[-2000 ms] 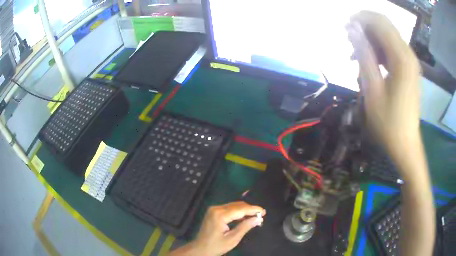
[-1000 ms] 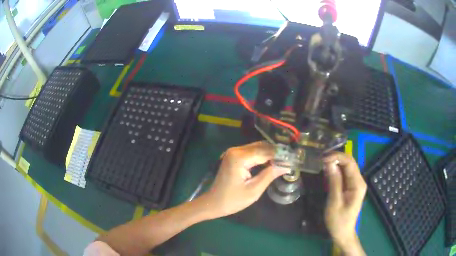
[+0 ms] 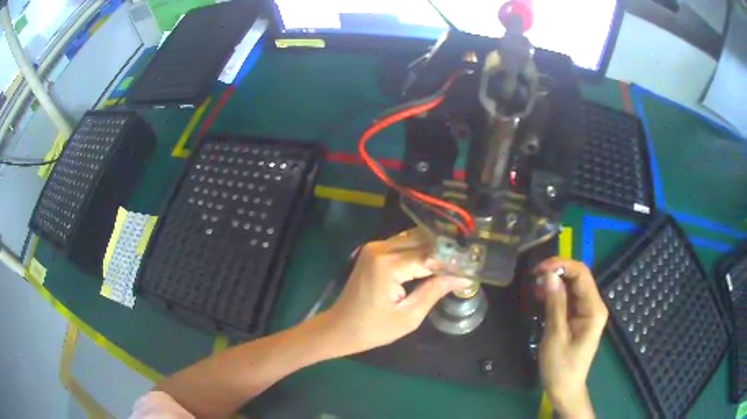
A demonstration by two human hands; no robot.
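Observation:
The hand press (image 3: 500, 155) stands in front of me, its red handle knob (image 3: 516, 15) upright at the top. My left hand (image 3: 385, 286) reaches in from the left. Its fingertips are at the clear press head plate (image 3: 498, 263), just above the round stepped silver nest (image 3: 459, 315); whether they hold a part is hidden. My right hand (image 3: 571, 323) is right of the nest, apart from the press, and pinches a small round part (image 3: 559, 272), silvery, between finger and thumb.
The left tray (image 3: 225, 237) has shiny dots in its upper rows, beside a paper label sheet (image 3: 125, 255). The right tray (image 3: 667, 315) lies angled at the right. Stacked trays (image 3: 94, 176) are far left. Red wires (image 3: 373, 155) loop beside the press.
Since two seconds ago, my right hand has come down from above the press and my left hand has moved to the nest. In the last second, my right hand has shifted slightly away from the plate.

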